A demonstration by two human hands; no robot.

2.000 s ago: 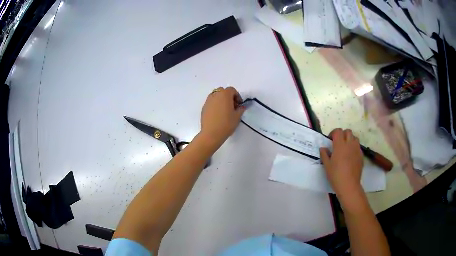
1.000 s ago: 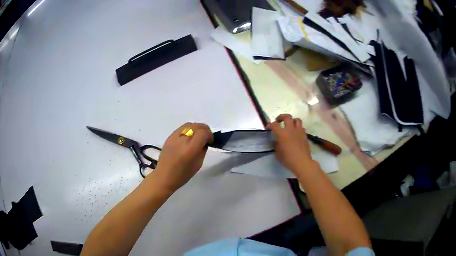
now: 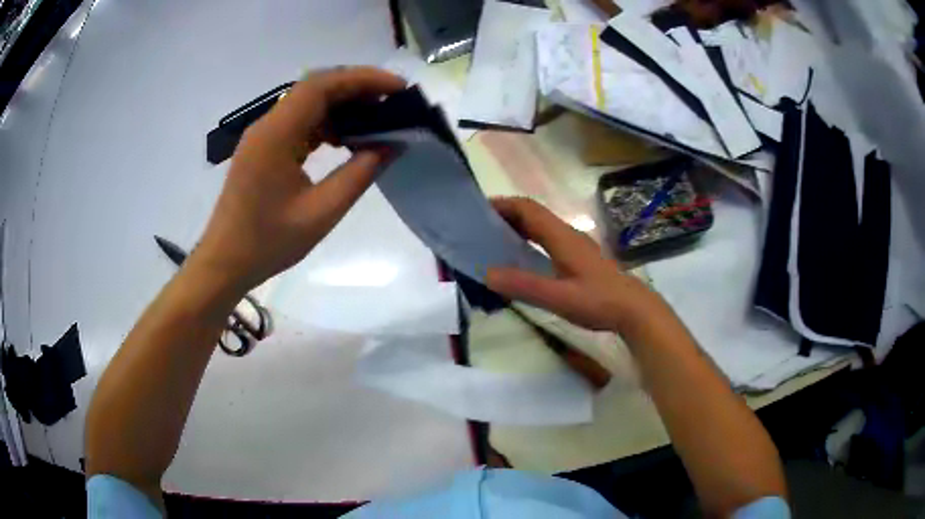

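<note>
My left hand (image 3: 294, 167) grips the far end of a white paper pattern (image 3: 441, 198) with dark cloth pieces (image 3: 401, 120) against it, lifted above the table. My right hand (image 3: 568, 269) holds the near end of the same stack, with dark cloth showing below the fingers. The stack is tilted and slightly blurred. The tailor's shears (image 3: 241, 324) lie on the white table at the left, partly hidden behind my left forearm. White paper strips (image 3: 487, 393) lie across the table's red edge below the hands.
A handled black block (image 3: 228, 140) is behind my left hand. Dark scraps (image 3: 46, 375) lie far left. On the right surface are a pin tray (image 3: 657, 208), a reddish-brown handled tool (image 3: 583, 367), papers (image 3: 634, 86) and dark cut pieces (image 3: 827, 223). A grey metal object (image 3: 441, 25) stands at the top.
Both hands have raised the paper and cloth stack off the table and tilted it, my left hand higher. The view has shifted right, and more of the white paper strips underneath shows.
</note>
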